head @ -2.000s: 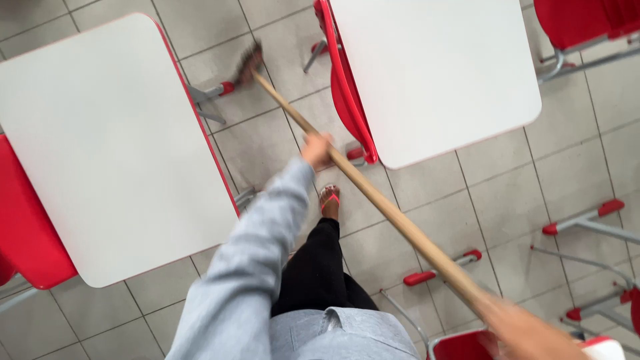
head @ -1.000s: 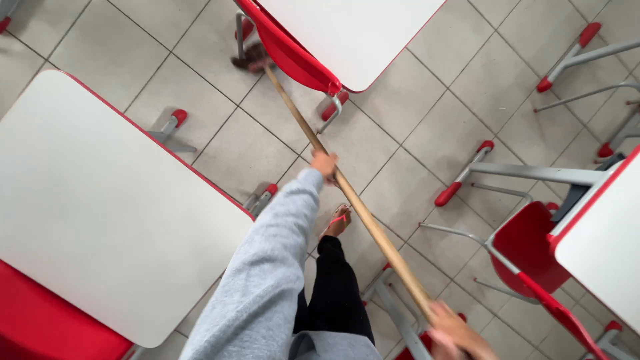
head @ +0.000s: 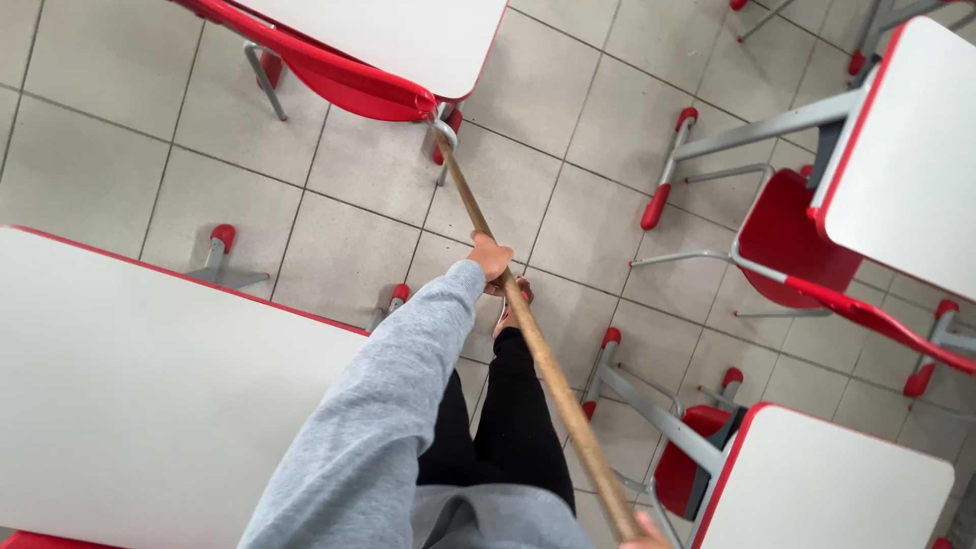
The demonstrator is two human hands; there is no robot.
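Note:
My left hand point(head: 492, 258) grips a long wooden broom handle point(head: 560, 381) about midway along it, above my sandalled foot. At the bottom edge, my right hand point(head: 646, 532) is partly cut off by the frame, its fingers closed round the handle's near end. The pole slants up and to the left over the tiled floor point(head: 366, 236). Its far end passes beneath the edge of a red chair point(head: 358, 91) beside a metal leg, and the broom head is hidden there.
White-topped tables with red edges stand at the left point(head: 152, 404), the top point(head: 396, 38), the right point(head: 915, 152) and the lower right point(head: 823, 488). Red chairs point(head: 793, 236) with grey metal legs are tucked by them. Red-capped table feet point(head: 657, 206) jut onto the floor.
The broom head showed beside the red chair's legs in the earlier frames and is now out of sight under the chair. Both hands have kept hold of the handle. The view has turned and shifted.

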